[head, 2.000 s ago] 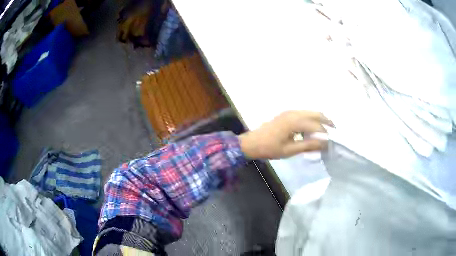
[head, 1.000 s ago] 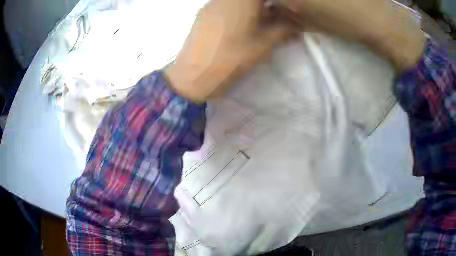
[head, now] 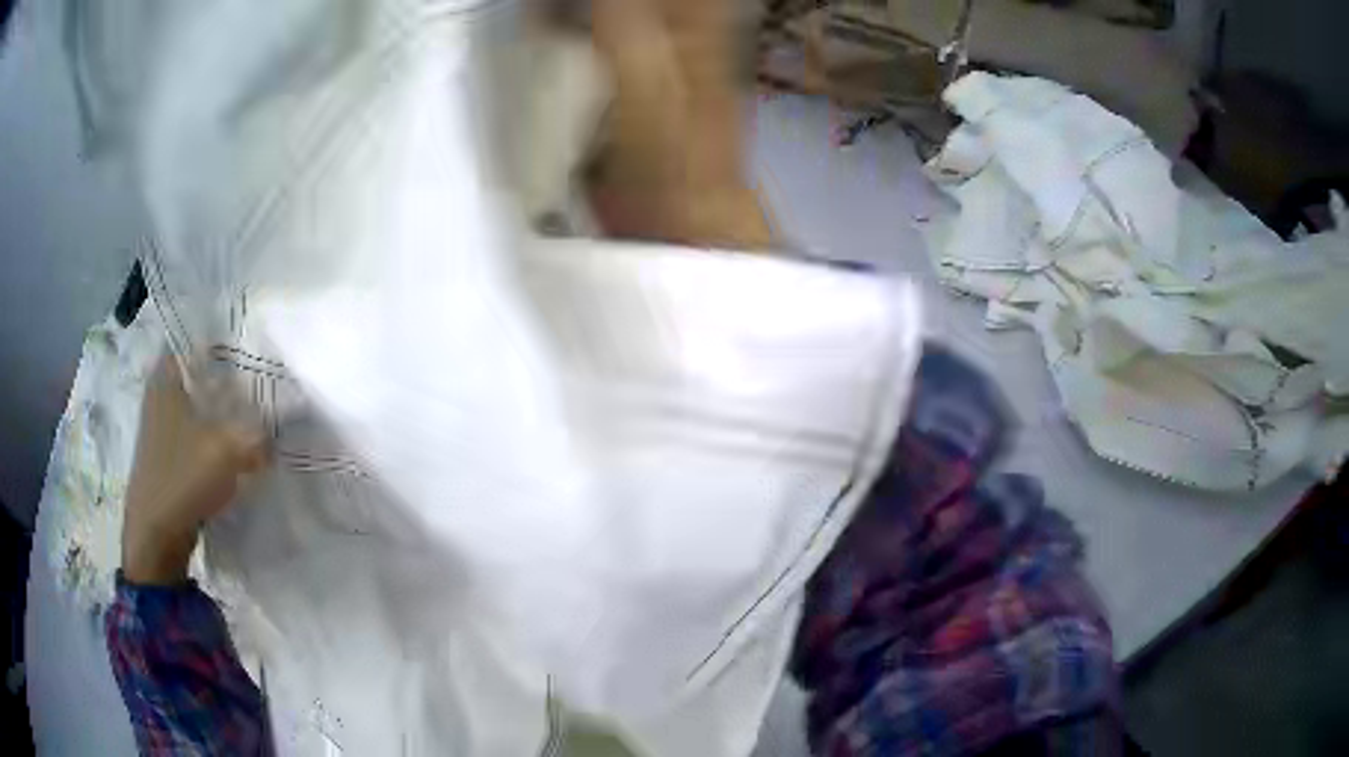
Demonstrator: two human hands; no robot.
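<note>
An off-white garment [head: 592, 444] with thin dark double seam lines is held up in front of me and fills the middle of the view, blurred by motion. My left hand [head: 193, 466] is at the left, its fingers closed on the garment near a crossing of seam lines. My right hand [head: 673, 126] is raised at the top centre, blurred and cut off by the top edge. Its wrist passes behind the garment, and its fingers are not clear, so its grip cannot be told.
A crumpled pile of off-white garments [head: 1139, 296] lies on the pale table [head: 1065, 510] at the right. More whitish cloth [head: 89, 459] lies at the far left. Brown items [head: 851, 52] are at the top behind the table.
The garment has gone from lying low before me to being raised and spread. My left hand has moved down and left; my right hand has moved left. The garment pile has come into view.
</note>
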